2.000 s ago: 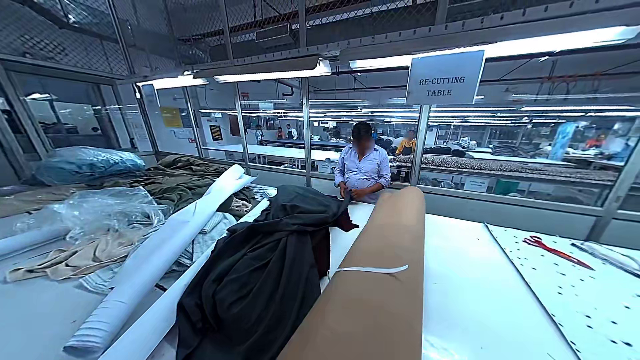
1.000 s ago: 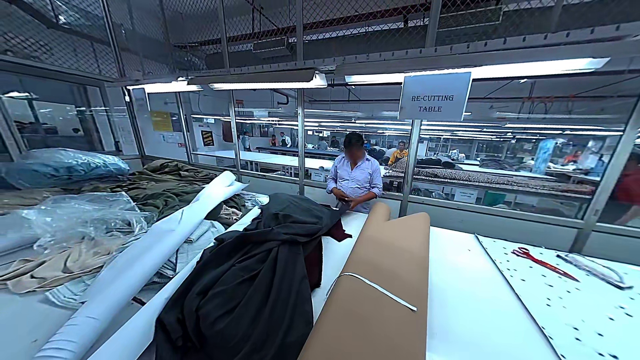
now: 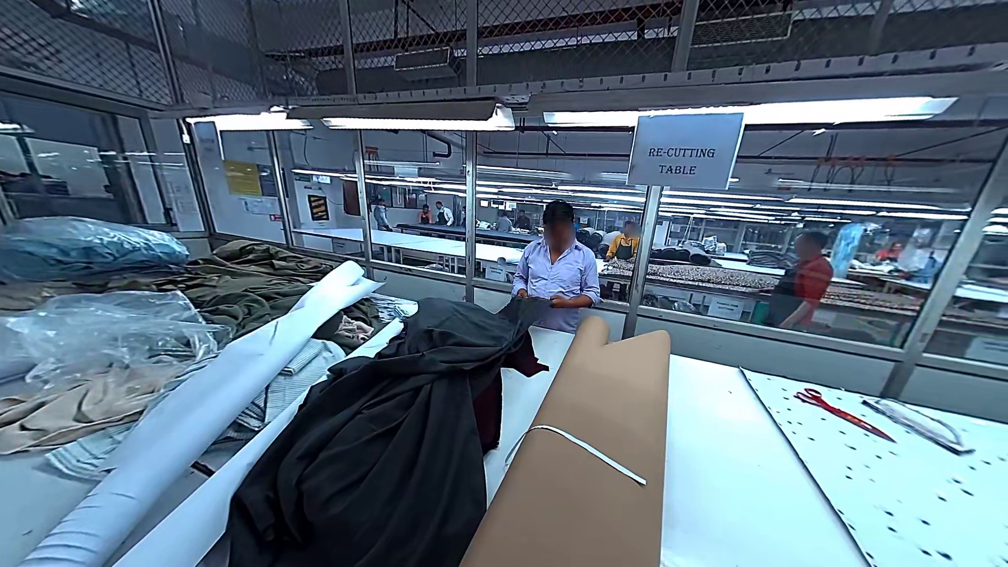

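Note:
Neither my left hand nor my right hand shows in the head view. Nearest to me lies a heap of black fabric [image 3: 378, 425], with a dark maroon piece [image 3: 488, 409] showing at its right edge. Beside it is a large roll of brown paper [image 3: 583, 441] with a thin white strip [image 3: 598, 453] across it. Across the table stands a co-worker in a light shirt [image 3: 557, 272], whose hands hold the far end of the black fabric. Red-handled scissors [image 3: 843, 413] lie on a white sheet with dark dots [image 3: 906, 488] at the right.
White paper rolls [image 3: 213, 402] lie on the left, over striped cloth [image 3: 291, 378]. Farther left are clear plastic bags [image 3: 102, 331], beige cloth [image 3: 79, 409] and olive fabric [image 3: 260, 291]. A glazed partition with metal posts [image 3: 471, 213] stands behind the co-worker. A sign [image 3: 685, 150] hangs above the table.
The view has shifted somewhat. A person in red now shows behind the glass at the right. The co-worker's hands stay at the black fabric's far end.

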